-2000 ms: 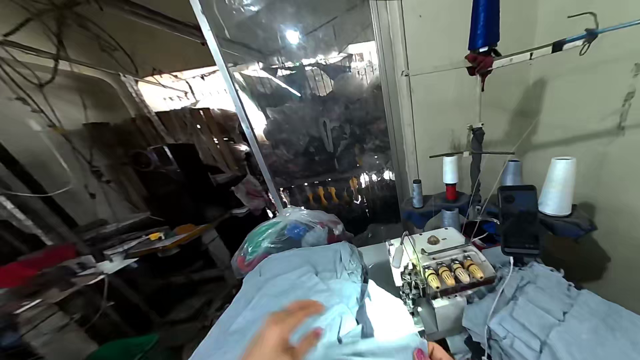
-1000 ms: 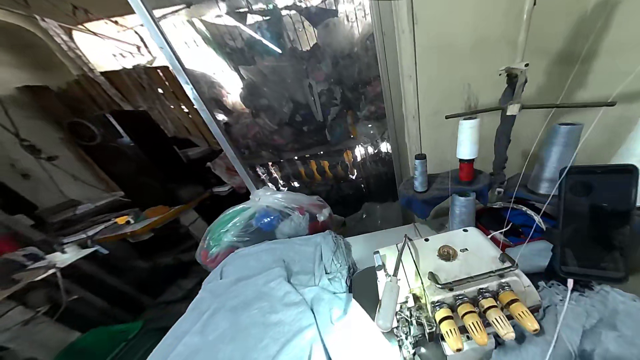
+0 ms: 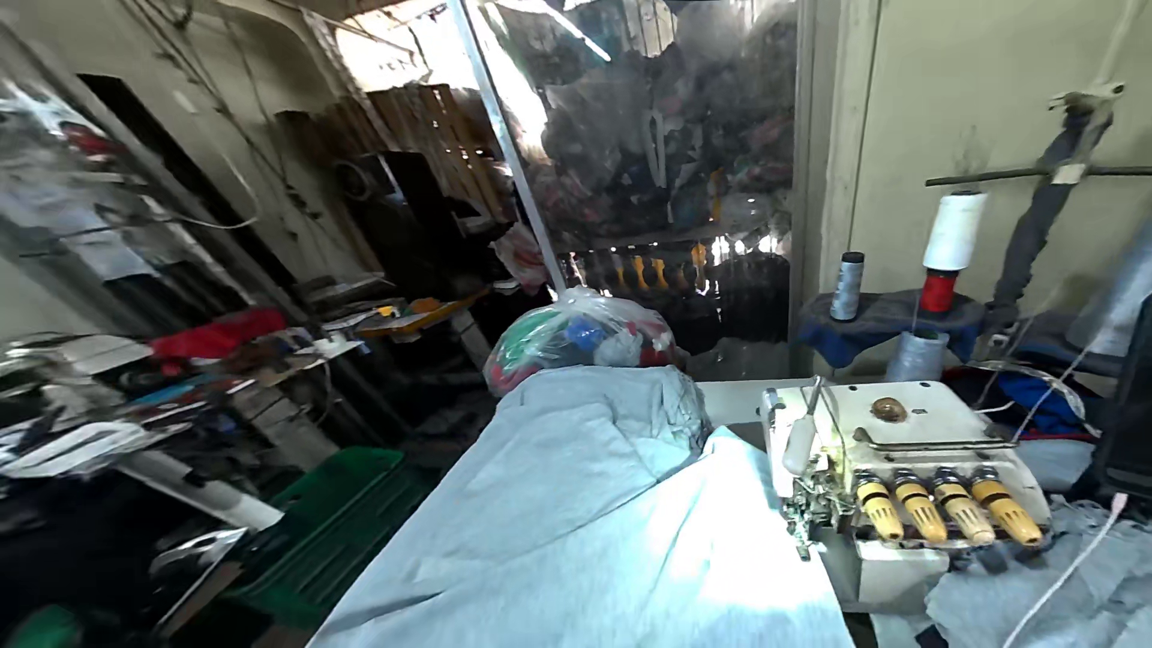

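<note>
Neither of my hands shows in the head view now. Light blue fabric (image 3: 576, 486) lies spread from the lower edge of the view up to a bunched pile, its right side against the front of a white overlock sewing machine (image 3: 936, 414). Several yellow tension dials (image 3: 920, 506) line the machine's face. Its needle and presser foot area (image 3: 805, 522) sits just over the right edge of the fabric. More blue-grey fabric (image 3: 1062, 576) lies crumpled to the right of the machine.
Behind the fabric sits a clear plastic bag of coloured cloth (image 3: 585, 337). A green plastic crate (image 3: 333, 531) stands low at the left. Thread cones (image 3: 954, 234) stand behind the machine, and a dark phone (image 3: 1129, 423) is at the right edge, with a white cable (image 3: 1071, 567) below it.
Two seconds ago one hand was over the fabric and fingers of another were near the machine; both have left the view. The view has moved closer to the machine and swung left.
</note>
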